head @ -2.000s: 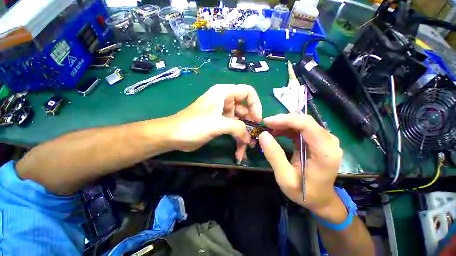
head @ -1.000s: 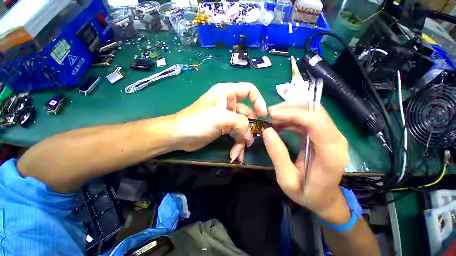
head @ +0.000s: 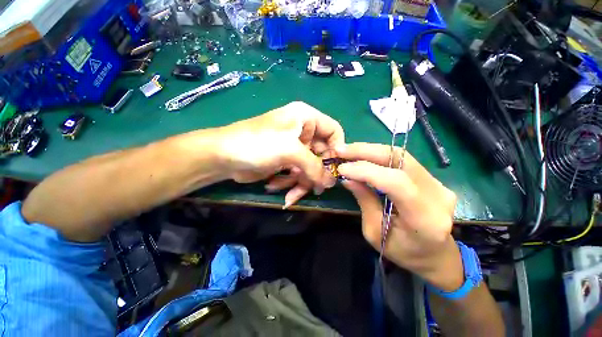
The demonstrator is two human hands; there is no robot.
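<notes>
A small electronic module (head: 332, 168), dark with amber-gold bits, is held between the fingertips of both hands over the bench's front edge. My left hand (head: 280, 148) is bare and grips the module's left side with thumb and fingers. My right hand (head: 409, 201) is bare, with a blue band at the wrist, and its fingertips touch the module's right side. Thin silver tweezers (head: 389, 214) also lie in my right hand, pointing up and away between the fingers. The fingers hide most of the module.
A coiled white cable (head: 204, 91) and loose small parts lie left on the green mat. A blue parts bin (head: 310, 33) stands at the far edge. A crumpled white tissue (head: 395, 113), black screwdriver-like tool (head: 462, 112) and cooling fan (head: 577, 148) are right. A black tray (head: 135, 263) is below the bench.
The tweezers have tilted and shifted left in my right hand. My right fingers have closed further over the module. My left hand's lower fingers have moved left. The view has shifted slightly.
</notes>
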